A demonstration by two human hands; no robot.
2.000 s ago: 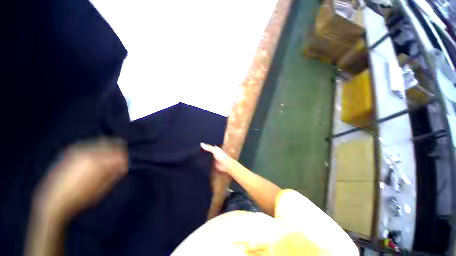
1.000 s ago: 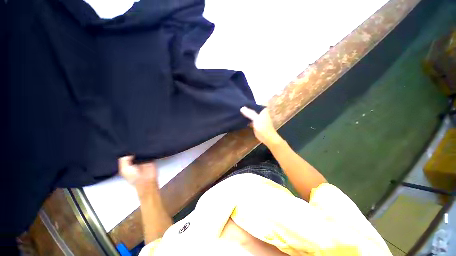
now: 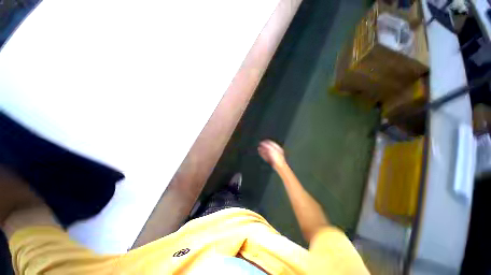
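Observation:
Dark navy fabric lies over the left part of the white underlay paper, with one corner pointing right toward the table edge. My left hand is at the far left, dark and blurred, partly cut off by the picture's edge, at the fabric; its fingers cannot be made out. My right hand is off the table, over the green floor, touching no fabric. Its fingers look curled, with nothing visible in them.
The green floor runs along the table's right side. Beyond it are an open brown carton with clear plastic in it, a yellow box and long shelves. My shoe shows beside the table.
My right hand has let go of the fabric and moved off the table edge over the floor. The fabric now shows only at the left, and more white paper is bare. The view has turned.

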